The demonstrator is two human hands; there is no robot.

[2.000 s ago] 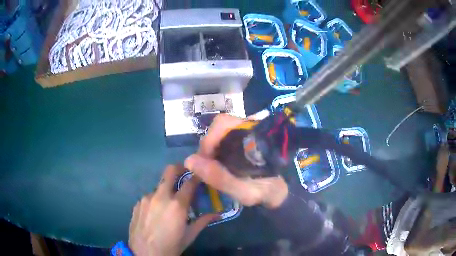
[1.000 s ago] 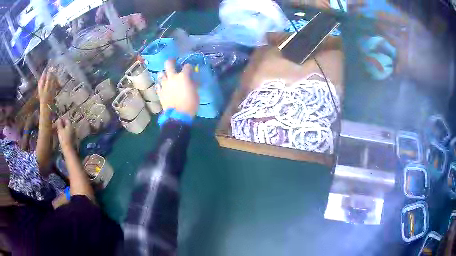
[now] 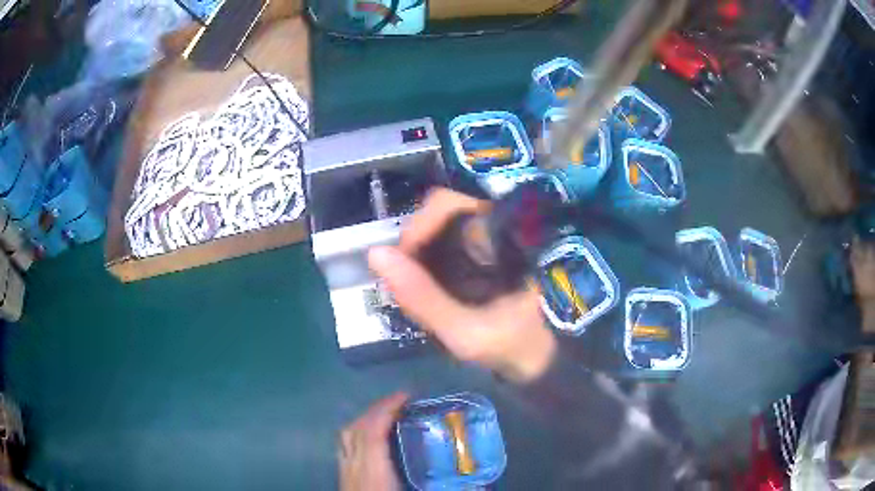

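Note:
My right hand point(image 3: 461, 307) grips a dark electric screwdriver point(image 3: 470, 254), blurred, over the right front of the silver-grey screw feeder point(image 3: 355, 230). The driver tip is hidden behind the hand. My left hand point(image 3: 369, 451), cut off by the bottom edge, holds the left side of a blue housing point(image 3: 429, 451). The housing's open side faces up, and a yellow-orange inner part point(image 3: 461, 443) shows inside. I cannot tell whether a white frame is seated on its rim.
A carton tray point(image 3: 211, 245) of white frames point(image 3: 221, 173) stands left of the feeder, with a dark flat device point(image 3: 225, 34) on its back. Blue housings point(image 3: 72, 197) stand far left. Several white-rimmed housings point(image 3: 657, 331) stand right. A blurred grey bar point(image 3: 614, 77) and dark cable cross there.
The view has swung back from the left. My left hand has moved from the waiting blue housings to one in front of me. My right hand and screwdriver, out of view one second ago, show over the feeder.

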